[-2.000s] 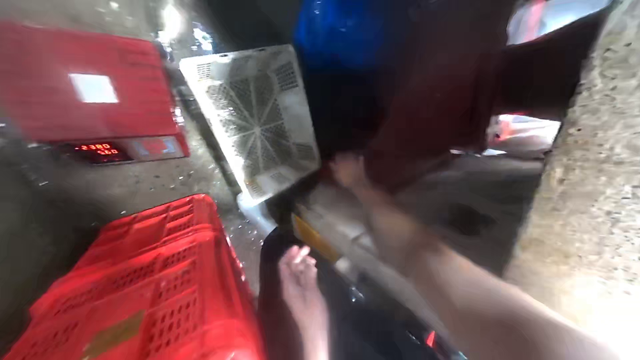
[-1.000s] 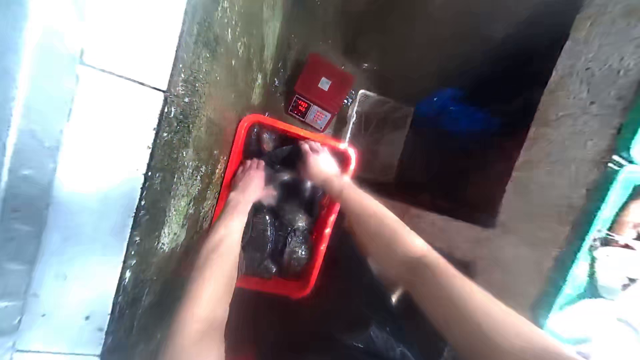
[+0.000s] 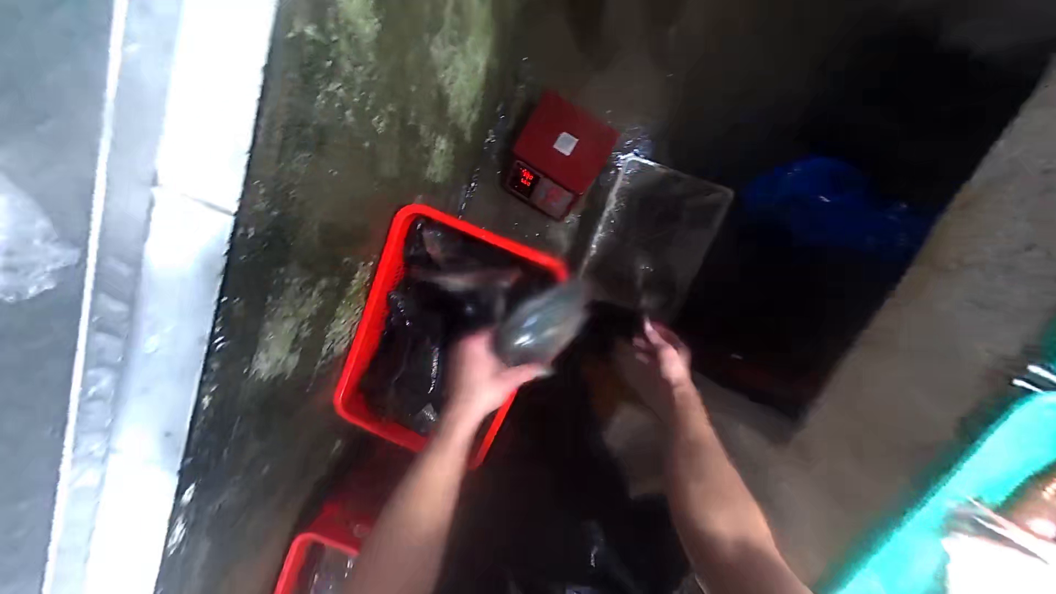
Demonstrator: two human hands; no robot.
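Observation:
My left hand (image 3: 483,371) grips a blurred greenish-grey fish (image 3: 543,323) over the right rim of a red plastic crate (image 3: 369,330). More dark, wet fish (image 3: 412,346) lie inside that crate. My right hand (image 3: 662,351) is to the right of the crate, near the lower edge of a pale plastic basket (image 3: 672,223); something blurred shows just above its fingers, and whether it holds this is unclear. Behind the crate stands a red digital scale (image 3: 565,153) with a lit display, close to the basket.
A blue plastic bag or sheet (image 3: 833,206) lies at the right, beyond the basket. A second red crate (image 3: 309,549) shows at the lower left. White tiled ledge (image 3: 194,165) runs along the left; a concrete edge (image 3: 932,289) and a turquoise container (image 3: 949,487) are on the right.
Both hands were in the red crate one second ago. The left now has a fish lifted at its rim, and the right has moved out to the right. The view has shifted greatly since two seconds ago.

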